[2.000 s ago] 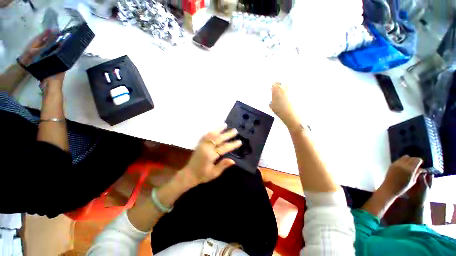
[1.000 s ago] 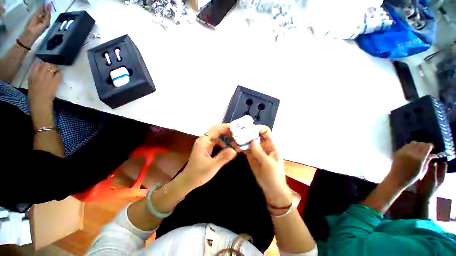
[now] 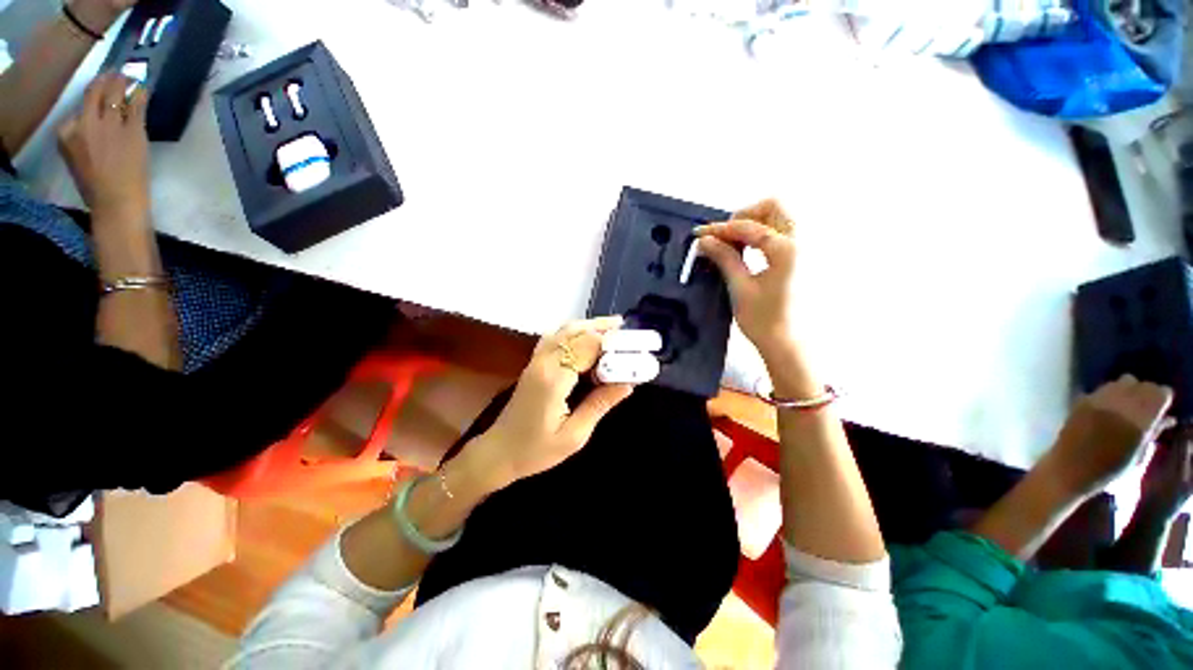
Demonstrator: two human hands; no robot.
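Observation:
A black box with a foam insert (image 3: pixel 628 282) lies at the table's front edge before me. Its left slot and lobed hole look dark and empty. My left hand (image 3: pixel 543 399) holds the white charging case (image 3: pixel 629 356), lid open, over the box's lower left part. My right hand (image 3: pixel 759 268) pinches a white earbud (image 3: pixel 691 261) by its upper end at the right slot, stem pointing down. Whether the earbud touches the foam cannot be told.
A filled box (image 3: pixel 321 216) with two earbuds and a case lies at left. A person's hand (image 3: pixel 107 144) is at another black box (image 3: pixel 183 79) farther left. At right another person's hand (image 3: pixel 1112 425) touches a black box (image 3: pixel 1136 327). A phone (image 3: pixel 1102 183) and blue bag (image 3: pixel 1066 79) lie behind.
The charging case has gone from both hands into my left hand alone and now stands open. My right hand has moved up and right and now holds an earbud over the insert.

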